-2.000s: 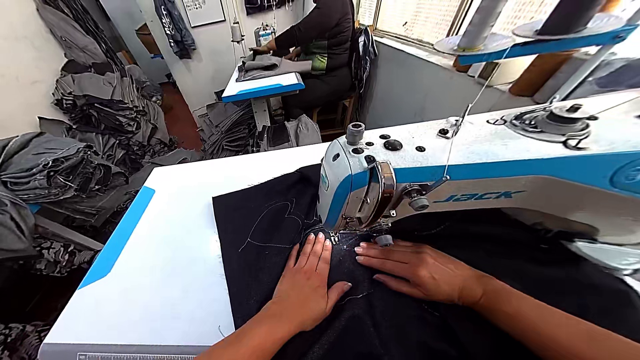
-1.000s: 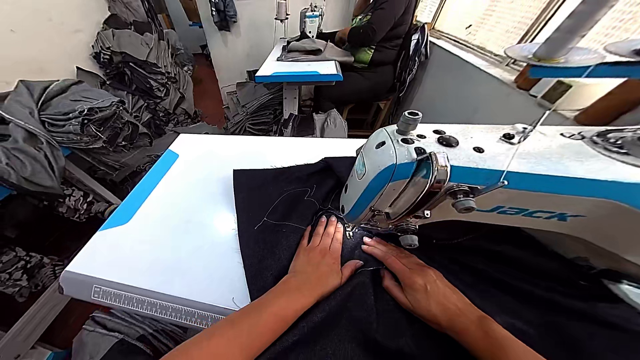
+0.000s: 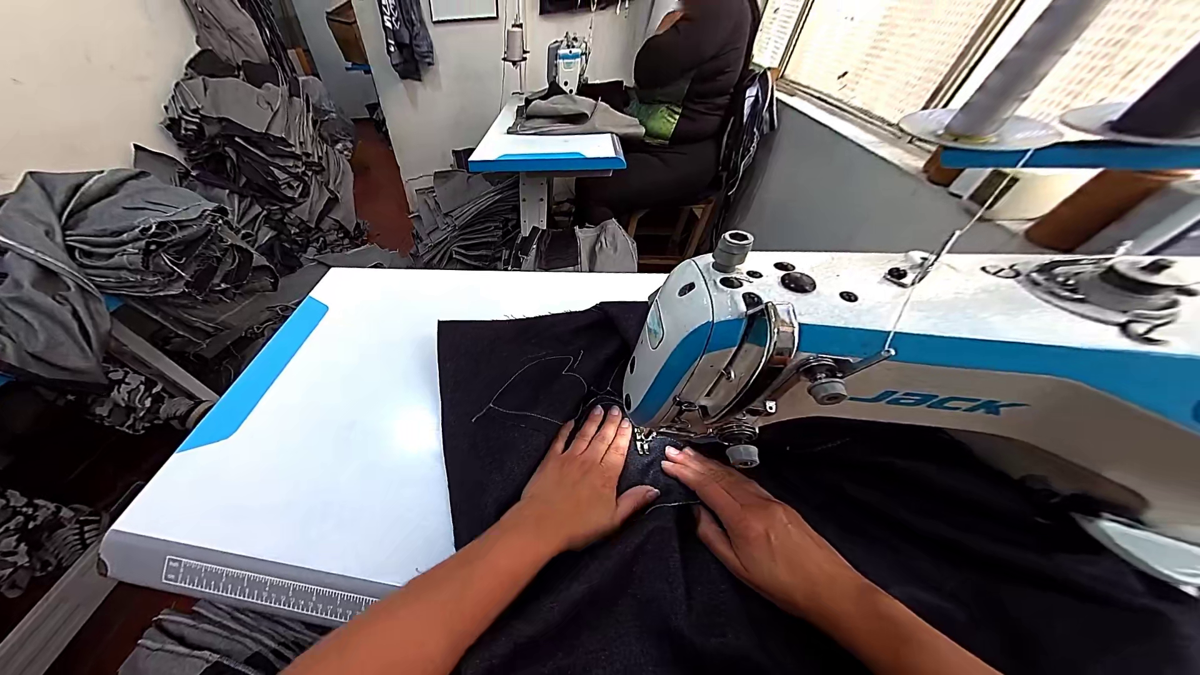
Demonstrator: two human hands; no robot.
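Dark denim fabric [image 3: 506, 469] lies on the white sewing table [image 3: 375, 375] and runs under the head of a Jack sewing machine [image 3: 675, 347]. A light thread outline, partly heart-shaped, shows on the fabric left of the machine. My left hand [image 3: 581, 483] rests flat on the cloth, fingertips just left of the presser foot [image 3: 643, 439]. My right hand [image 3: 750, 525] presses the cloth with its fingertips, right of and slightly below the foot. Neither hand grips anything. A short curved line of light thread lies between the hands. The needle tip is too small to make out.
Piles of grey fabric pieces [image 3: 150, 234] stand at the left. Beyond the table, a person [image 3: 694, 84] sits at another sewing table [image 3: 548, 150] with grey cloth on it. Thread cones [image 3: 1022, 66] stand at the upper right. A printed ruler [image 3: 267, 586] runs along the table's front edge.
The view has shifted somewhat. Both hands stay on the cloth beside the presser foot. The seated person's arm, earlier stretched toward the far machine, is now drawn back nearer the body.
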